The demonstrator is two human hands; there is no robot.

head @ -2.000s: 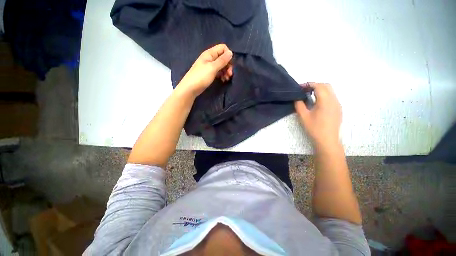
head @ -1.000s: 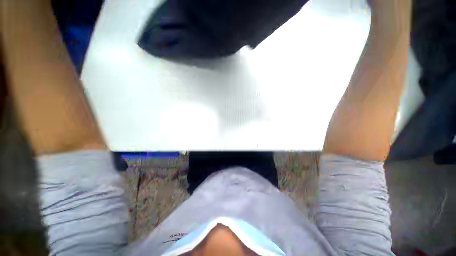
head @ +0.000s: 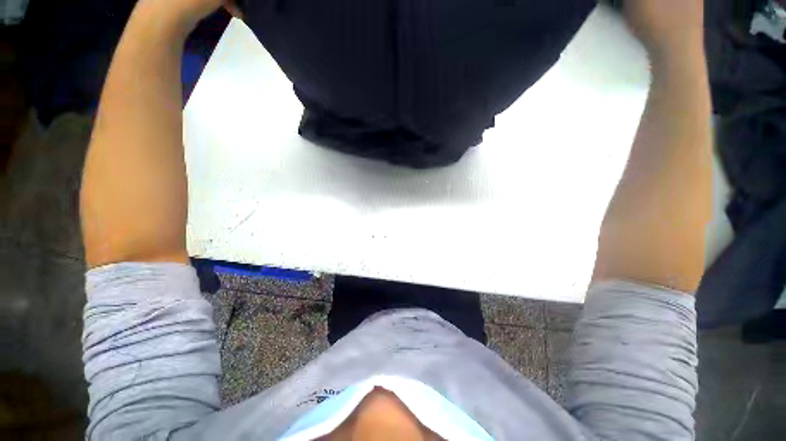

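Observation:
The dark trousers hang and lie at the top middle of the view, spread wide at the top and bunched at their lower end on the white table. Faint stripes and a central seam line show. My left hand is at the top left edge, partly cut off, its fingertips closed at the cloth's left side. My right hand is at the top right, blurred and cut off beside the cloth's right edge; its fingers are out of view. No snips are visible.
The white tabletop has its front edge before my body. Dark cloth lies at the right side, and more dark and blue cloth at the upper left. A blue item shows under the front edge. Speckled floor is below.
Two seconds ago both hands were on the trousers near the front edge. Now both arms reach far forward and apart. Since one second ago the cloth has spread wider and come slightly nearer.

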